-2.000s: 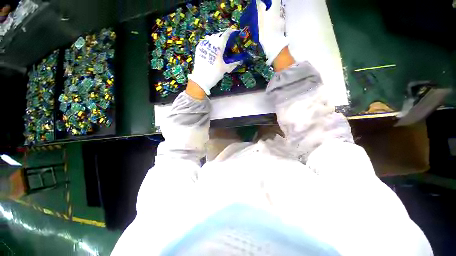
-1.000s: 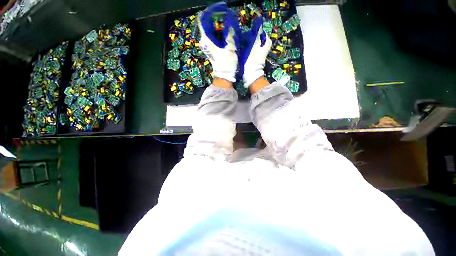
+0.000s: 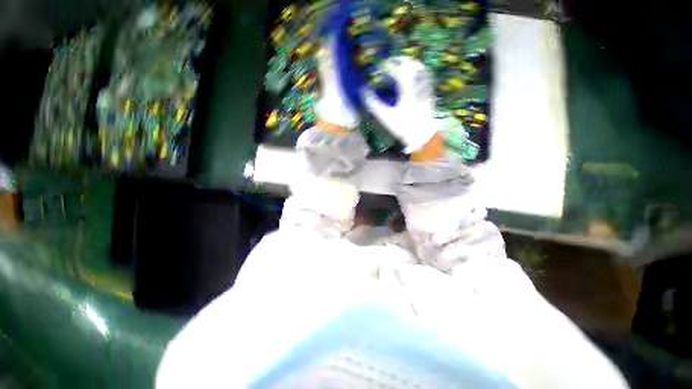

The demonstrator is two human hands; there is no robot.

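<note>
A black tray (image 3: 263, 140) is heaped with small green circuit boards (image 3: 455, 45) with yellow parts. It lies on a white sheet (image 3: 529, 114). My left hand (image 3: 341, 72), in a white glove with blue palm, is over the middle of the heap, blurred. My right hand (image 3: 406, 99), gloved alike, is beside it to the right, low over the boards, its back partly facing me. The frame is motion-blurred, so I cannot tell whether either hand holds boards.
Two more trays of boards (image 3: 152, 99) stand at the left on the green bench. A brown cardboard box (image 3: 592, 277) is below the bench edge at the right. A black crate (image 3: 186, 247) is below the edge at the left.
The view has shifted, so the sheet sits farther right. My hands were close together, fingers up, a second ago; now my right hand is turned and lower, and my left is seen edge-on.
</note>
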